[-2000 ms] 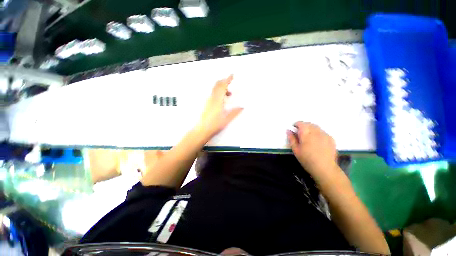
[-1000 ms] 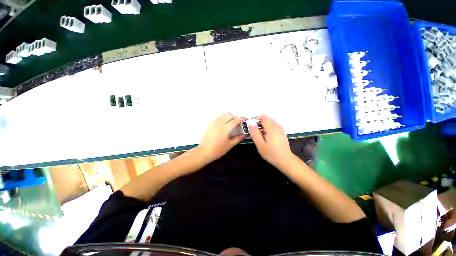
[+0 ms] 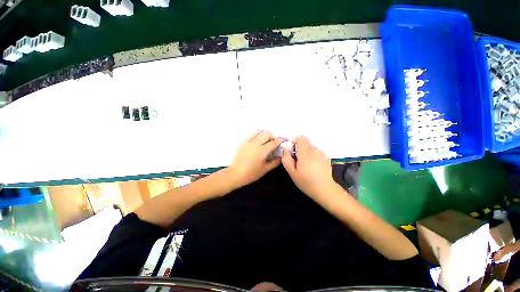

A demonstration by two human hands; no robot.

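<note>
My left hand (image 3: 254, 157) and my right hand (image 3: 307, 163) meet at the bench's front edge. Both grip one small white housing (image 3: 285, 148) between the fingertips. The left fingers hold its greyish left side and the right fingers its white right side. The fingers hide most of it, and I cannot tell whether it is one part or two pressed together. Several dark green units (image 3: 135, 113) stand in a short row on the left of the white bench (image 3: 188, 131).
Loose white parts (image 3: 365, 74) lie at the bench's right end. The nearer blue bin (image 3: 442, 43) holds stacked rows of white pieces. The farther blue bin (image 3: 487, 91) holds jumbled grey-white parts. White housings (image 3: 48, 41) stand on the green belt (image 3: 188, 20). Cartons (image 3: 453, 242) are at lower right.
Two seconds ago my hands were apart, the left over the bench. Since one second ago they have stayed together; the housing's dark opening no longer shows. The housings on the belt have shifted left.
</note>
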